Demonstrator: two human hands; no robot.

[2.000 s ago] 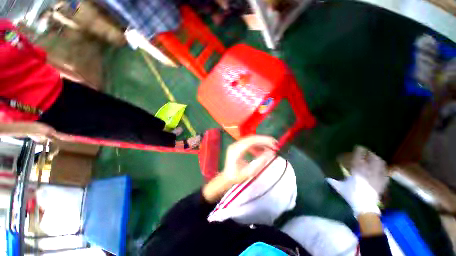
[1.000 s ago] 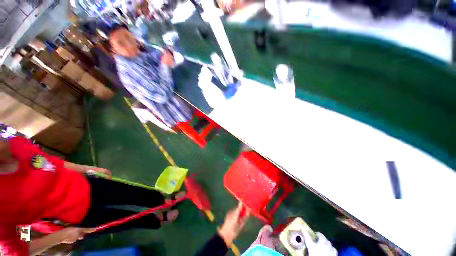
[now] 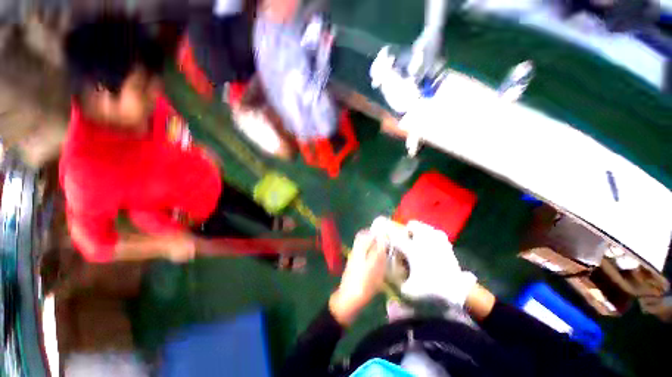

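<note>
My left hand (image 3: 361,272), bare, and my right hand (image 3: 440,269), in a white glove, are close together low in the middle of the view, above the floor. Their fingers bend around a small blurred object (image 3: 399,263) with a pale edge and a dark centre. My fingers and the blur hide most of it, so I cannot tell what it is or which hand grips it.
A red stool (image 3: 436,205) stands just beyond my hands. The white bench (image 3: 545,154) runs along the right, with a dark strip (image 3: 612,185) on it. A blue tray (image 3: 561,318) and cardboard boxes (image 3: 589,283) lie below. A person in red (image 3: 140,184) holds a red-handled broom (image 3: 331,245) at left.
My hands have come together in the middle of the view. The pale-topped can beside my glove is no longer clearly visible. The person in red shows more fully, and the view has shifted.
</note>
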